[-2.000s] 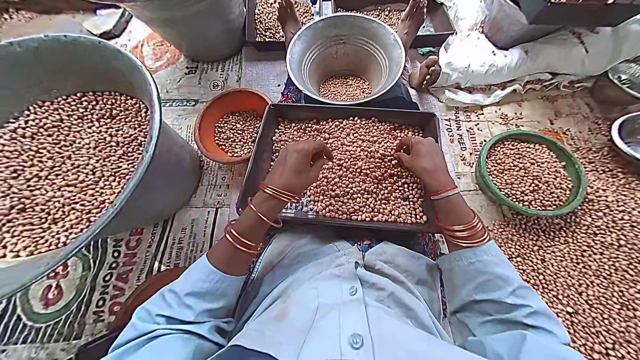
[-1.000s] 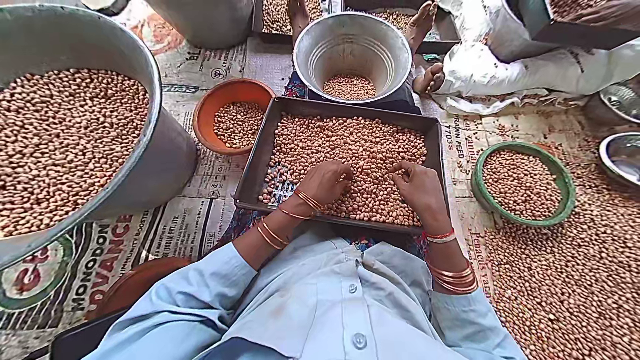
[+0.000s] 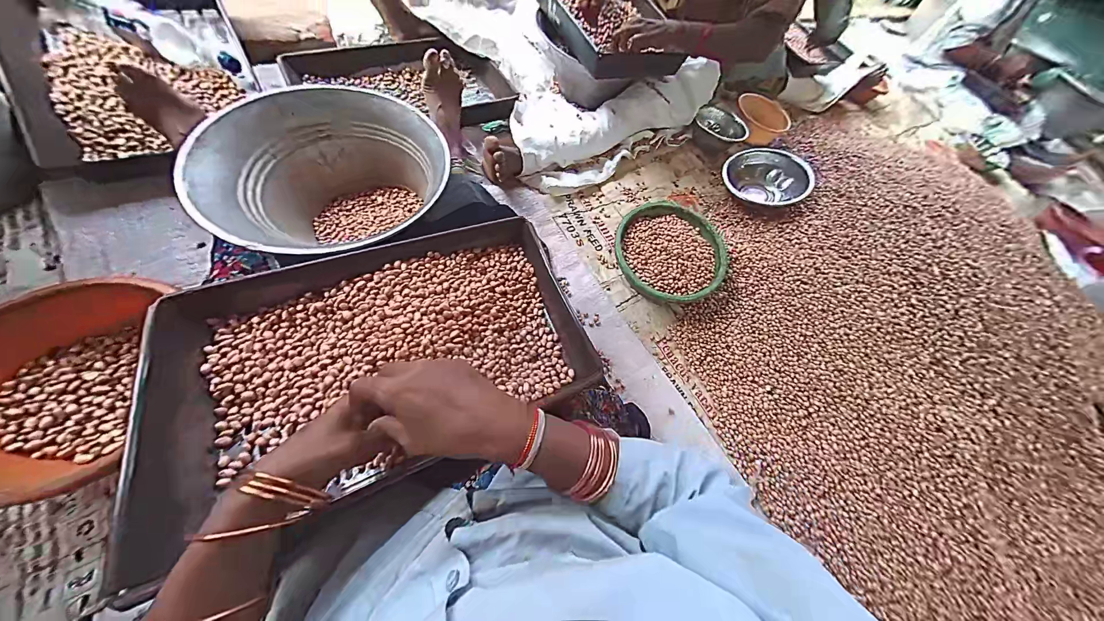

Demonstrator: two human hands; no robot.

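A dark rectangular metal tray (image 3: 155,431) lies across my lap with a layer of reddish-brown nuts or beans (image 3: 388,319) in it. My left hand (image 3: 323,448) is low over the tray's near side, its fingers curled down among the nuts. Over it, touching or overlapping it, is my right hand (image 3: 440,410), whose fingers bend toward the left hand. The fingertips of both are hidden, so whether they hold any nuts cannot be seen. Just beyond the tray stands a wide metal tub (image 3: 259,172) with some nuts at its bottom.
An orange bowl (image 3: 95,297) of nuts sits left of the tray. To the right are a green-rimmed basin (image 3: 720,276), a steel bowl (image 3: 768,203) and a broad heap of nuts (image 3: 906,345). Co-workers' feet and a hand (image 3: 651,36) show by other trays beyond.
My hands, apart over the nuts earlier, have come together at the tray's near side. The view has swung to the right.
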